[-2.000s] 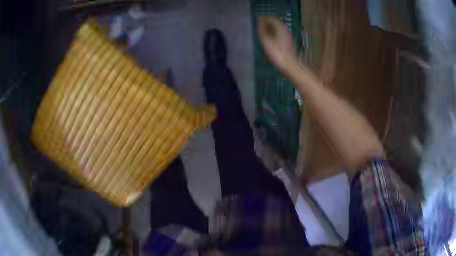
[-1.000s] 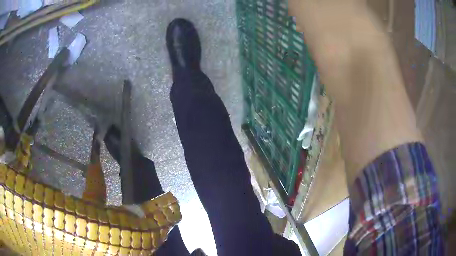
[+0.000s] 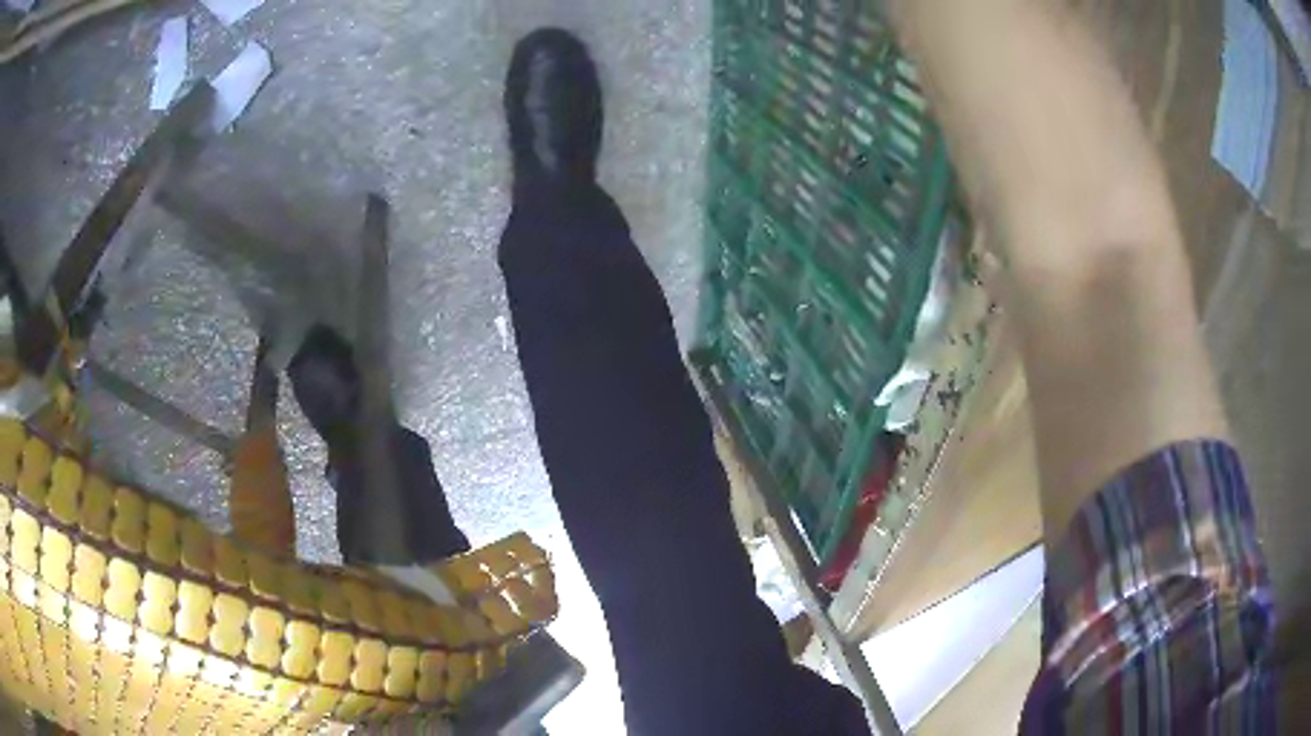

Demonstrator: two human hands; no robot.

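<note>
My right forearm (image 3: 1078, 245), with a plaid sleeve (image 3: 1165, 575), reaches up the right side; its hand is cut off by the top edge, so what it holds cannot be told. My left hand is not in view. The yellow bamboo-tile seat mat (image 3: 245, 618) lies at the lower left, cut off by the edge. The dark green lattice crate (image 3: 820, 216) stands on the floor, partly behind my forearm.
My dark-trousered leg (image 3: 604, 431) and dark shoe (image 3: 554, 108) are on the grey speckled floor (image 3: 431, 86). Chair or stand legs (image 3: 377, 360) are at left. White scraps (image 3: 242, 84) lie upper left. Brown cardboard (image 3: 935, 532) and a white panel (image 3: 949, 647) are beside the crate.
The seat mat has dropped from mid-left to the lower left. The view has moved nearer the crate. My right hand, visible before, has left the picture at the top.
</note>
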